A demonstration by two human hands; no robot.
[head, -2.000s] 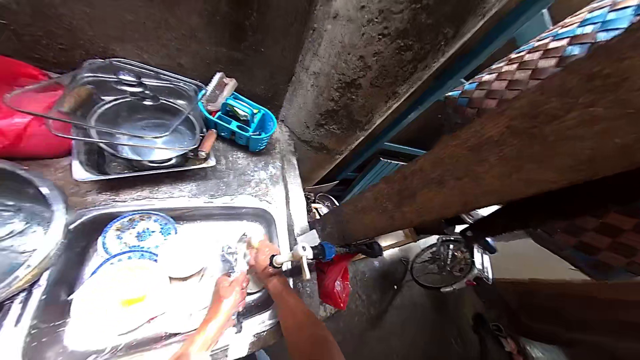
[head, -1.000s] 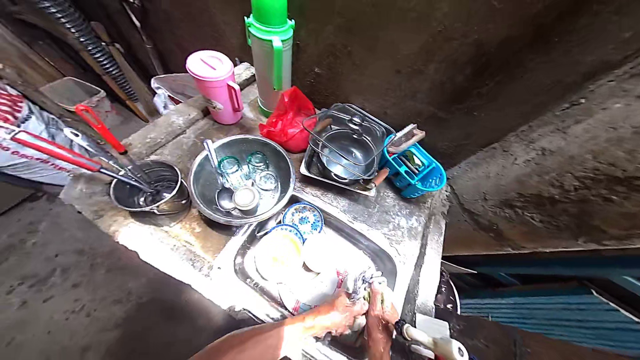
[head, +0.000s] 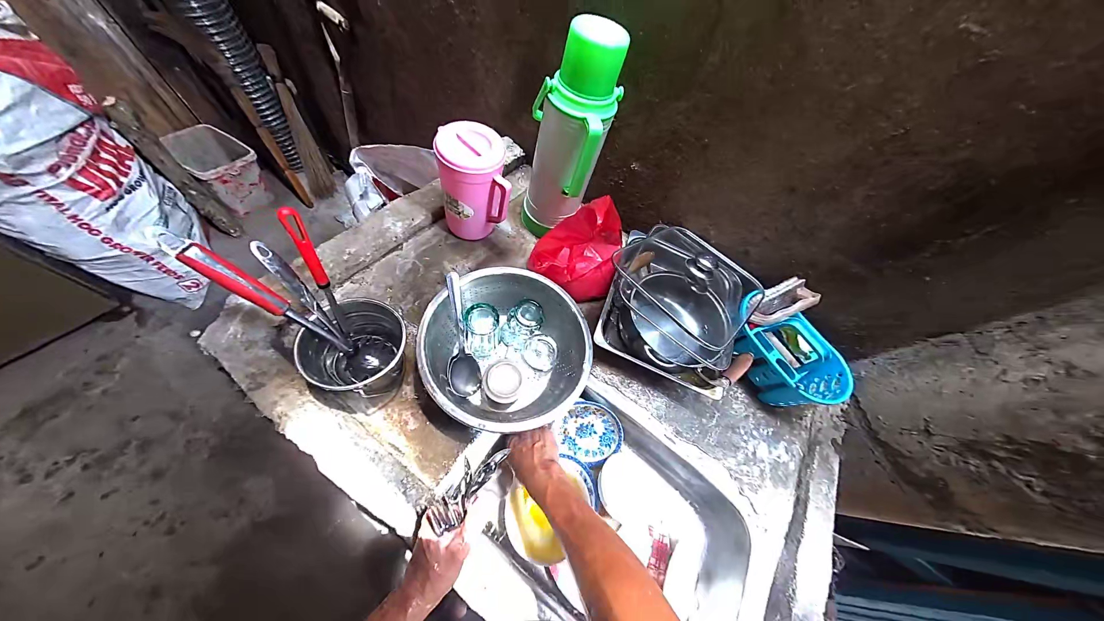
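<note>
My left hand point(head: 435, 556), at the sink's left edge, grips a bunch of metal forks and spoons point(head: 466, 492). My right hand point(head: 535, 450) reaches to the near rim of a metal basin point(head: 429, 379); whether its fingers hold the rim is hidden. Inside the basin are several glasses point(head: 481, 323), a white-topped jar or cup point(head: 502, 380) and a ladle point(head: 464, 373). In the steel sink point(head: 733, 535) lie a blue-and-white patterned plate point(head: 590, 431), a yellowish plate point(head: 530, 526) under my right forearm, and a red-and-white packet point(head: 660, 556).
A metal pot point(head: 392, 379) holds red-handled utensils left of the basin. Behind stand a pink pitcher point(head: 470, 194), a green-topped thermos point(head: 569, 138) and a red plastic bag point(head: 582, 250). To the right are a tray with a glass-lidded pan point(head: 677, 319) and a blue plastic basket point(head: 798, 371).
Both hands were together over the sink; they are now apart, further left, with the right at the basin rim and cutlery in the left. The view has swung left.
</note>
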